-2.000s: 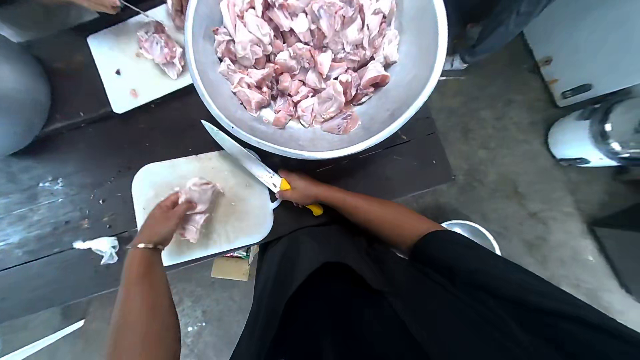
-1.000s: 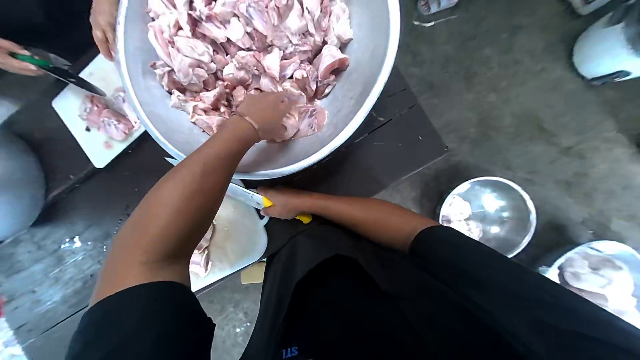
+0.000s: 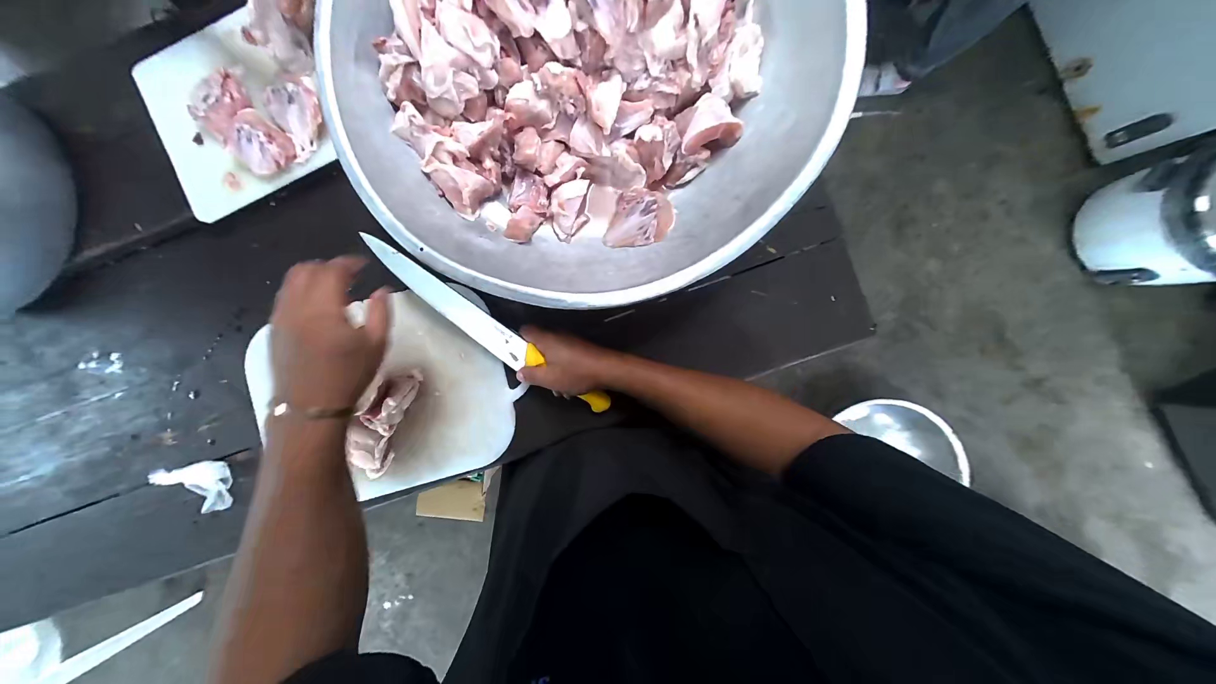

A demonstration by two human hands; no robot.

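Note:
My right hand [image 3: 560,363] grips the yellow handle of a kitchen knife [image 3: 446,302], whose blade points up and left between the cutting board and the bowl. Blurred by motion, my left hand [image 3: 328,332] is over the upper left of the white cutting board [image 3: 465,408], thumb apart from the fingers, with nothing seen in it. A piece of raw chicken [image 3: 385,418] lies on the board just below that hand. Above, a large metal bowl [image 3: 589,275] holds many cut pieces of raw chicken [image 3: 570,123].
A second white cutting board [image 3: 204,180] with raw meat [image 3: 256,123] is at the upper left, beside a rounded grey vessel [image 3: 33,204]. Crumpled white plastic [image 3: 198,480] lies on the dark wooden table [image 3: 114,418]. A metal bowl [image 3: 907,432] stands low at the right, partly behind my arm.
My left hand has moved from the chicken in the large bowl back over my cutting board. The knife stays in my right hand. The co-worker's hands and green-handled knife are out of view.

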